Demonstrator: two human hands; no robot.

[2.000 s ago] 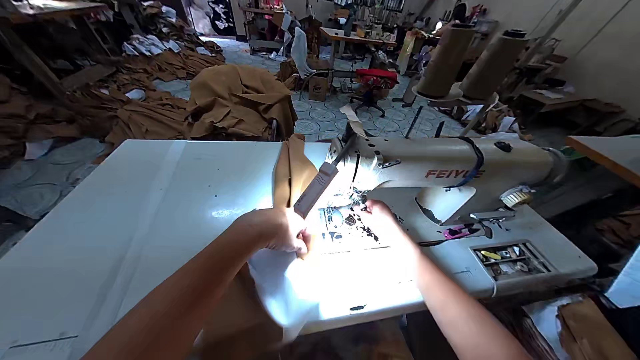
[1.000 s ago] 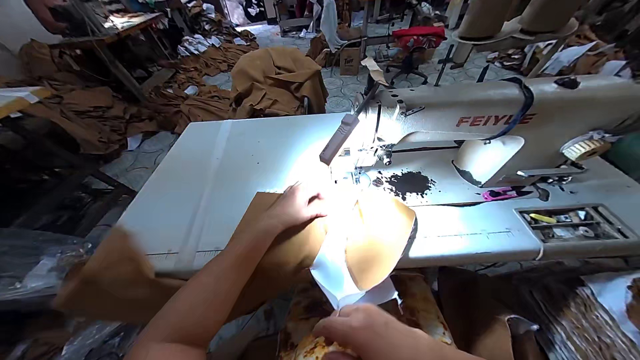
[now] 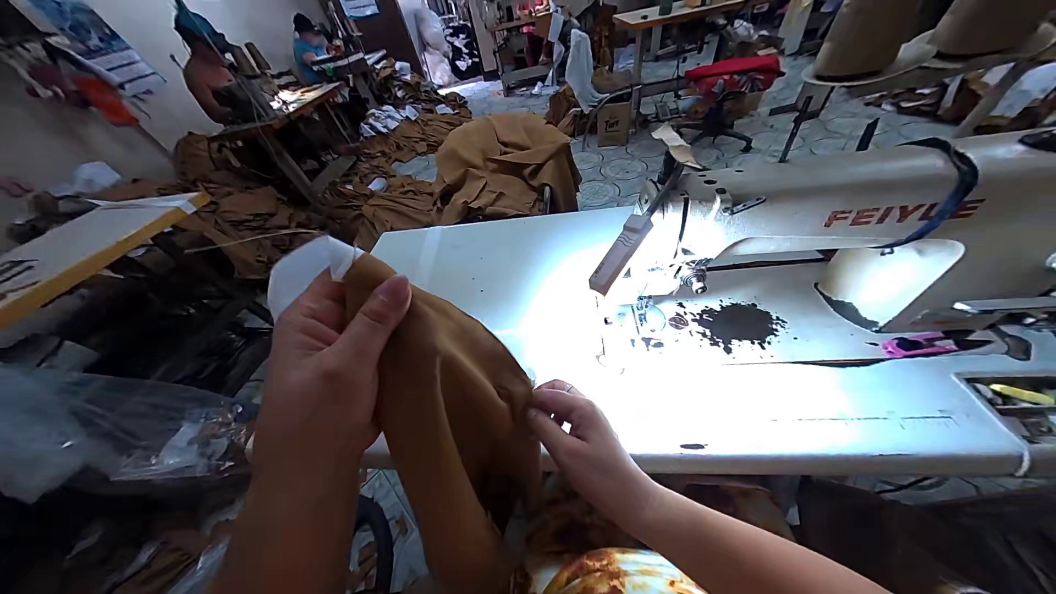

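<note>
My left hand pinches the upper end of a brown fabric piece, with a white fabric piece showing behind the fingers. Between finger and thumb, my right hand grips the brown fabric's right edge. The cloth hangs between both hands over the front edge of the sewing table, its lower end out of view. To the right stands a Feiyue industrial sewing machine; its lit needle area has no fabric under it.
A clip-on lamp hangs at the machine head. Pink thread snips lie on the machine bed, near a recessed tray. Brown cloth covers a heap behind the white table. Other people sit at tables at the back left.
The brown and white fabric, on the table by the needle a second ago, is now held up left of the machine. My right hand has risen to the brown edge. The view has turned left.
</note>
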